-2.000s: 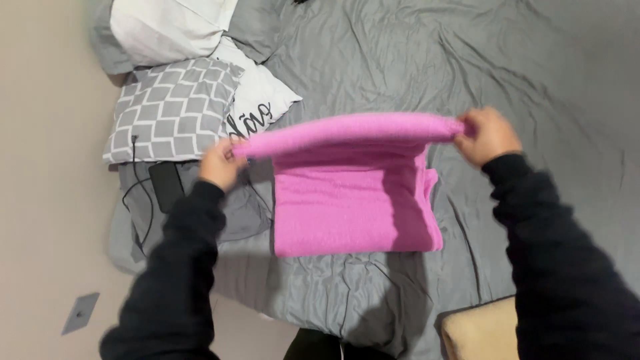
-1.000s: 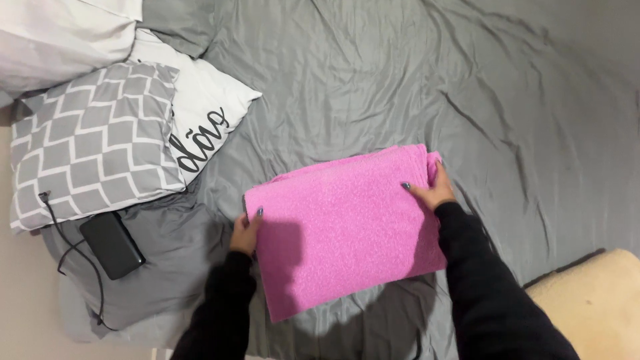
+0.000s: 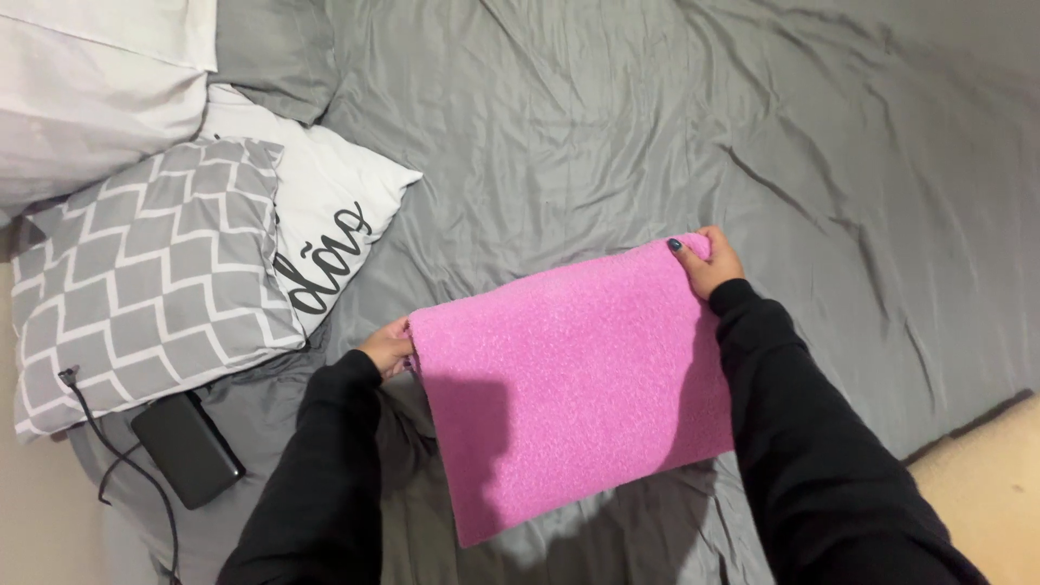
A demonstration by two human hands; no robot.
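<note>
A folded pink towel (image 3: 569, 390) hangs between my two hands over the grey bed sheet (image 3: 552, 146). My left hand (image 3: 390, 348) grips its upper left corner, with the fingers partly hidden behind the cloth. At the upper right corner my right hand (image 3: 711, 262) pinches the fabric, thumb in front and the other fingers behind. Whether the lower edge of the towel touches the sheet I cannot tell.
On the left lie a grey and white patterned pillow (image 3: 154, 276), a white pillow with black lettering (image 3: 341, 195) and a black power bank (image 3: 188, 448) beside a black cable (image 3: 122, 455). A beige folded item (image 3: 983, 487) is at the lower right.
Two seconds ago the towel's upper part was stretched between my hands above its lower part on the bed. Now it is a folded rectangle held by its upper corners. The view has shifted.
</note>
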